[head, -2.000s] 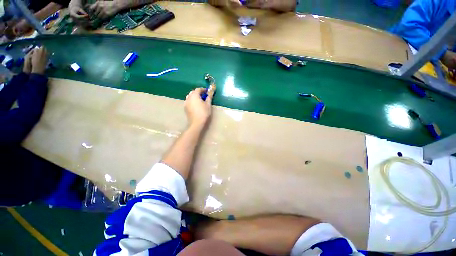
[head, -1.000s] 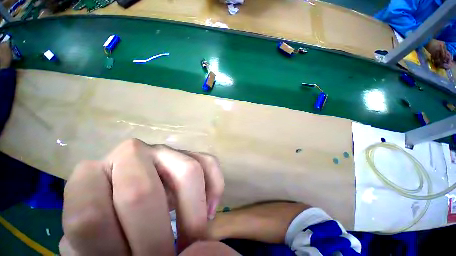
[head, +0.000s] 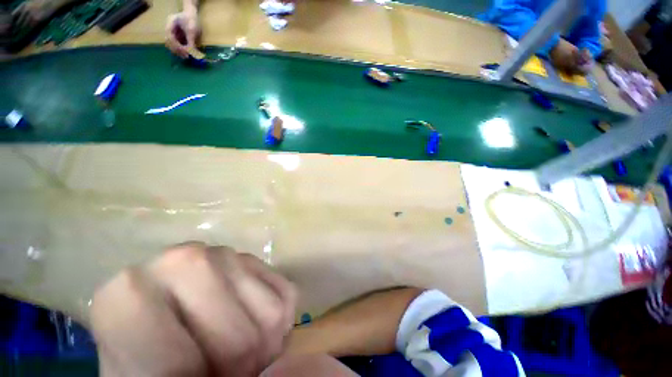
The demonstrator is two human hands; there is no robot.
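Observation:
My left hand (head: 195, 313) is large, close and blurred at the lower left, back of the hand up and fingers curled; whether it holds anything is hidden. My right forearm, in a white and blue cuff, comes in from the lower right and ends behind the left hand; my right hand is hidden. On the green belt (head: 346, 110), a blue battery pack with a tan pad (head: 275, 131) lies beyond the table edge. Another blue pack (head: 432, 142) with leads lies to its right, and a tan-faced pack (head: 379, 76) lies farther back.
Brown covered table (head: 354, 199) in front. Yellowish tubing (head: 530, 221) lies coiled on a white sheet (head: 508, 283) at right, below a grey metal bar (head: 597, 143). Another person's hand (head: 183, 35) touches a blue unit at the belt's far edge. A blue-sleeved person sits top right.
The left hand drew back from the belt to close below the camera, and now sits slightly lower. The view has turned right. Another person's hand has appeared at the belt's far edge.

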